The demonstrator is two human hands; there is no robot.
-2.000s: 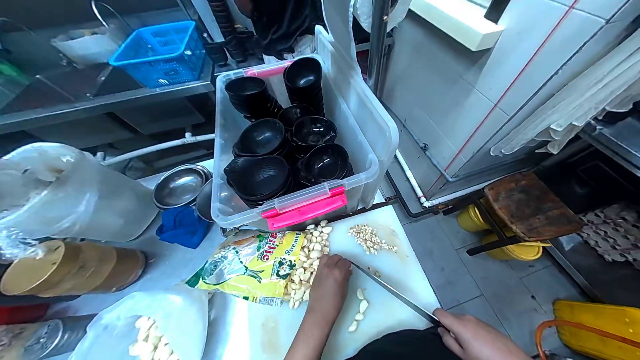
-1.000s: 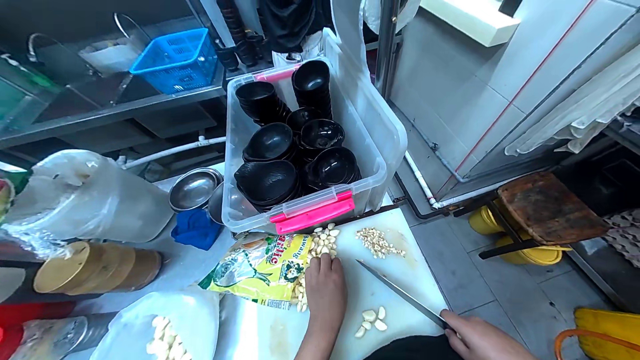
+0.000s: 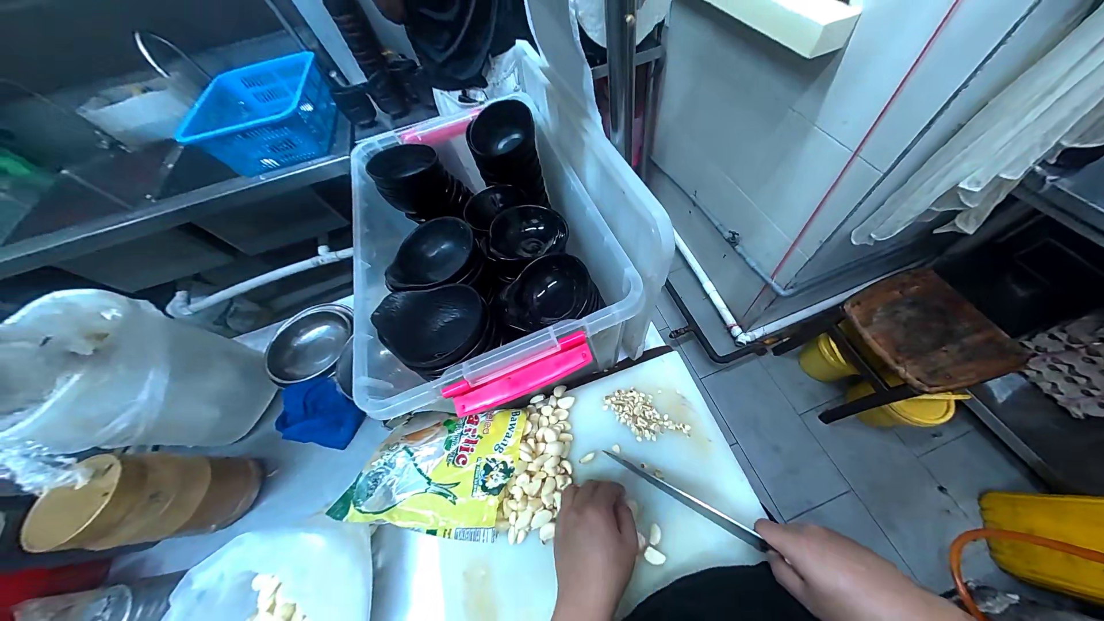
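My right hand grips the handle of a kitchen knife, whose blade lies low over the white cutting board. Fingers down on the board, my left hand rests beside the pile of peeled garlic cloves; whether it holds a clove is hidden. A few cloves lie between the left hand and the knife. Chopped garlic forms a small heap at the board's far part. Left of the whole cloves lies a yellow and green plastic garlic bag.
Behind the board stands a clear plastic bin of stacked black bowls. To the left are a metal bowl, a blue cloth, a tan container and a white bag holding garlic. A wooden stool stands right.
My left hand has moved from the garlic pile back toward the near part of the board, by the loose cloves. The right hand still holds the knife.
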